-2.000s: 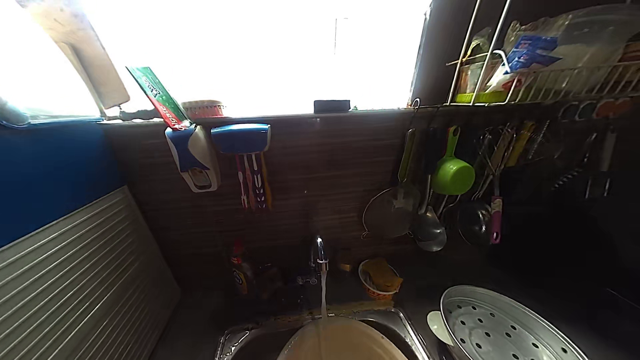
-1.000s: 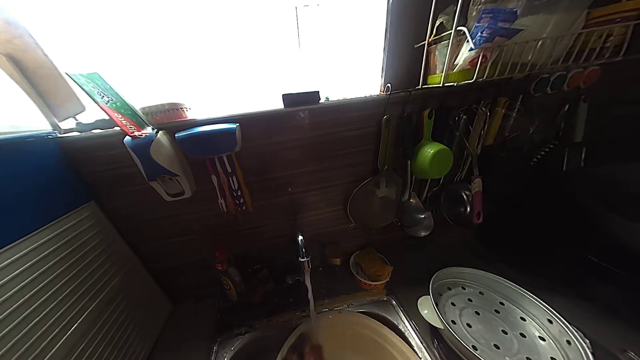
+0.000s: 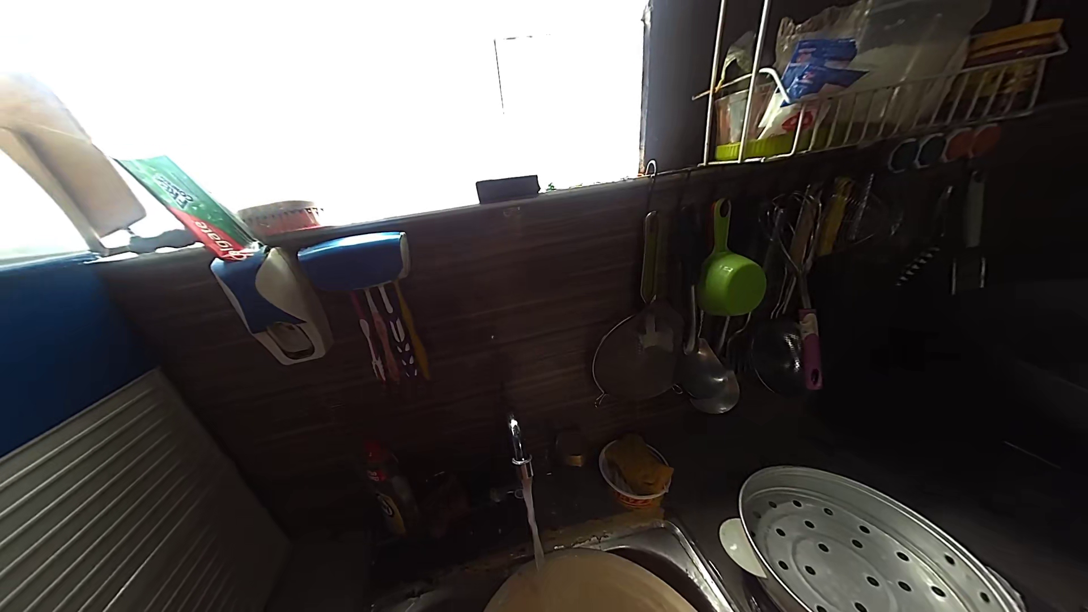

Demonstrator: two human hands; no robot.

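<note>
Neither my left hand nor my right hand shows in the head view, so what they hold or touch is hidden. Water runs from a metal faucet [image 3: 520, 463] at the bottom middle. The stream meets a round, tan item [image 3: 591, 586] in the steel sink [image 3: 684, 557]; the frame's lower edge cuts off both. Right of the sink lies a perforated metal steamer tray [image 3: 850, 544], beside a pale rounded piece [image 3: 741, 546]. A small tub [image 3: 633, 493] holding a yellowish cloth or sponge stands behind the sink.
A dark bottle [image 3: 391, 493] stands behind the sink at left. A ribbed panel [image 3: 127, 501] leans at far left. Strainers, ladles and a green scoop [image 3: 733, 283] hang on the wall under a wire rack [image 3: 884, 115]. A toothpaste dispenser [image 3: 276, 306] and toothbrush holder [image 3: 355, 259] are mounted below the window.
A dim patch, perhaps part of a hand, showed at the tan item's lower edge one second ago and is out of view now. The water keeps running.
</note>
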